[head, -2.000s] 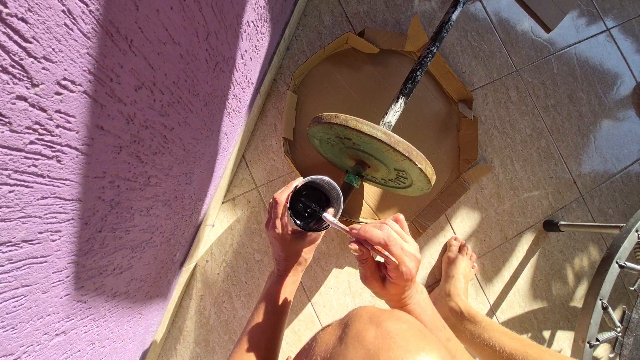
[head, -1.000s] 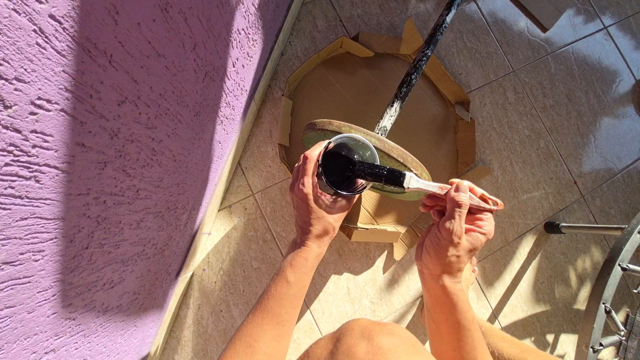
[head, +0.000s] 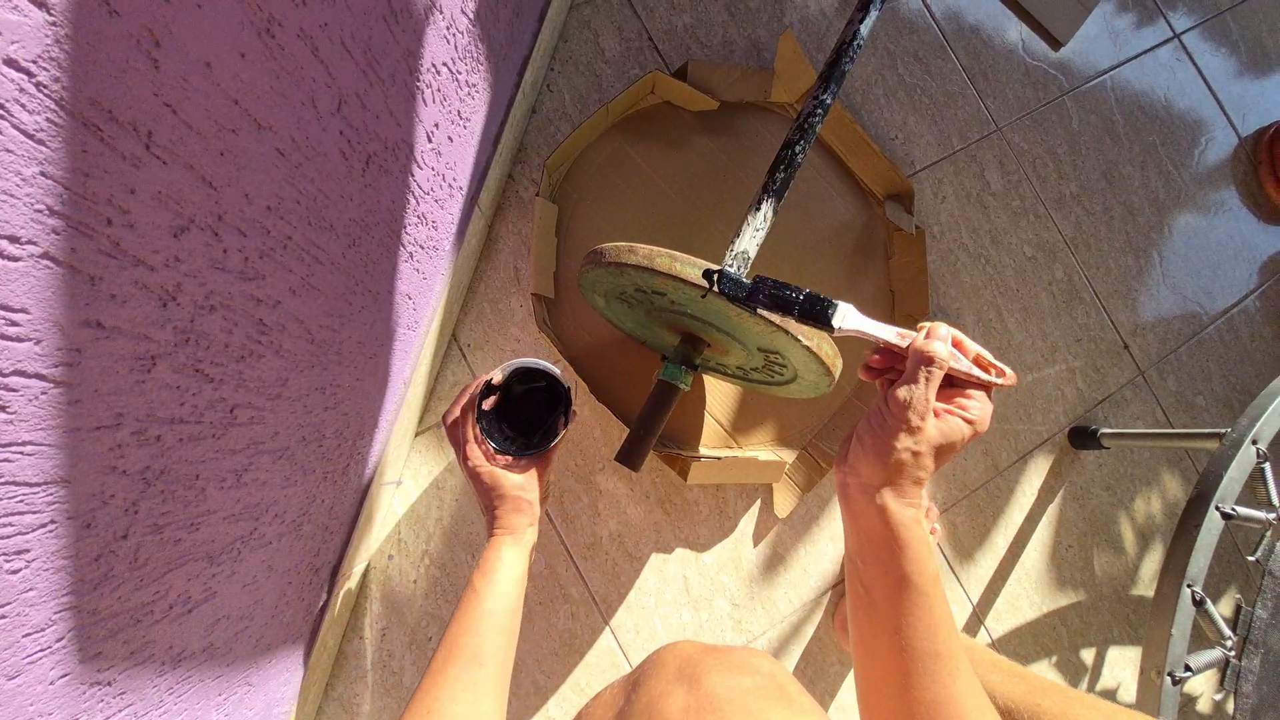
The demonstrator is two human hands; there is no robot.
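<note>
My left hand [head: 507, 485] holds a cup of black paint [head: 524, 408], its open top facing up. My right hand [head: 922, 412] grips the pale handle of a paintbrush [head: 880, 326]. The brush's black, paint-loaded bristles lie at the upper edge of a weight plate [head: 690, 325], by the foot of the bar. The plate is worn green with rusty edges and raised lettering. Behind it the barbell's bar [head: 793, 155] is partly black, with a pale, patchy stretch close to the plate. A bare, rusty-brown bar end [head: 653, 422] sticks out in front, with a green collar [head: 676, 374] on it.
A many-sided cardboard sheet with folded edges [head: 730, 458] lies under the plate on the floor tiles [head: 1050, 290]. The textured purple wall [head: 240, 300] runs along the left. At the lower right stands a small trampoline's frame [head: 1180, 560] with springs and a leg [head: 1150, 438].
The brush has left the cup and is now against the bar and plate edge. My left hand has moved left and down with the cup, away from the plate it partly covered.
</note>
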